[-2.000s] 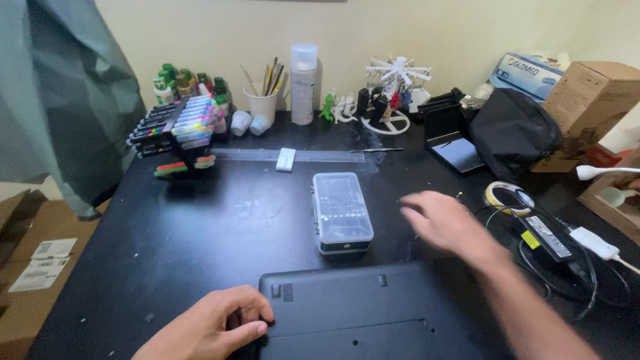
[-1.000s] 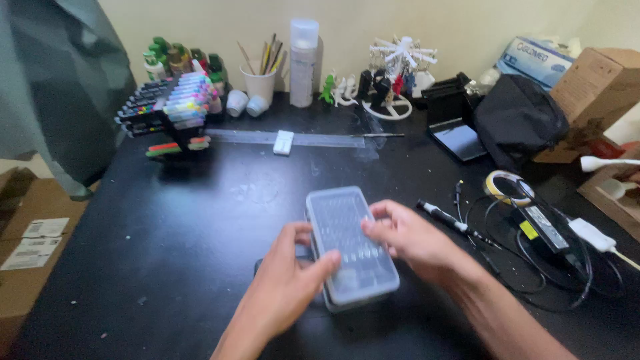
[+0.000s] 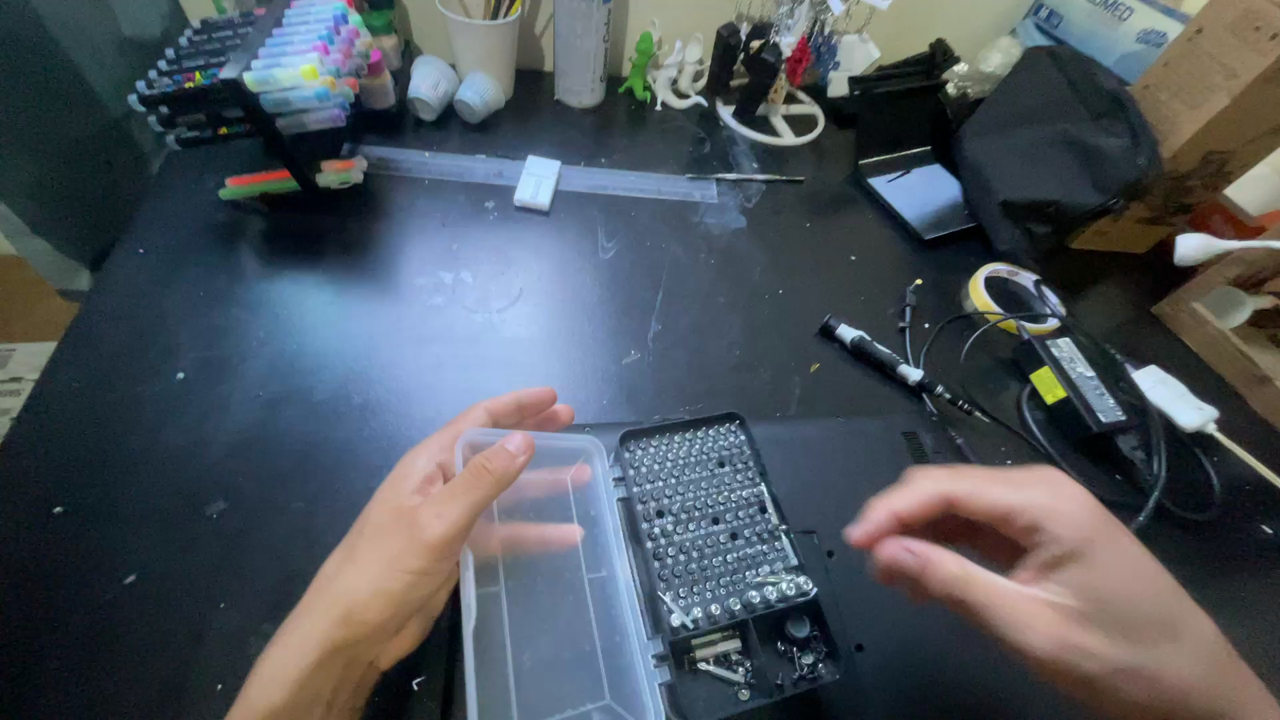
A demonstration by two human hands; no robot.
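Observation:
A bit case (image 3: 710, 520) lies open on the underside of a black laptop (image 3: 860, 450). Rows of metal screwdriver bits (image 3: 700, 490) fill its black tray, with small screws and loose parts in two compartments at the near end. My left hand (image 3: 430, 520) holds the clear plastic lid (image 3: 550, 600), thumb on its edge and fingers behind it. To the right of the case, my right hand (image 3: 1010, 570) hovers over the laptop with fingers curled, thumb and forefinger close together, nothing visible between them. A precision screwdriver (image 3: 890, 360) rests beyond the laptop's far edge.
A power adapter (image 3: 1075, 385) with coiled cables and a roll of tape (image 3: 1015, 298) sit at the right. Along the back stand a marker rack (image 3: 260, 90), a white cup (image 3: 480, 45), a spray can (image 3: 582, 50) and a black bag (image 3: 1060, 150). A clear ruler (image 3: 630, 182) lies before them.
The bit case stood closed beyond the laptop, then was between both hands. Now its lid is swung open to the left, and my right hand has come away to the right.

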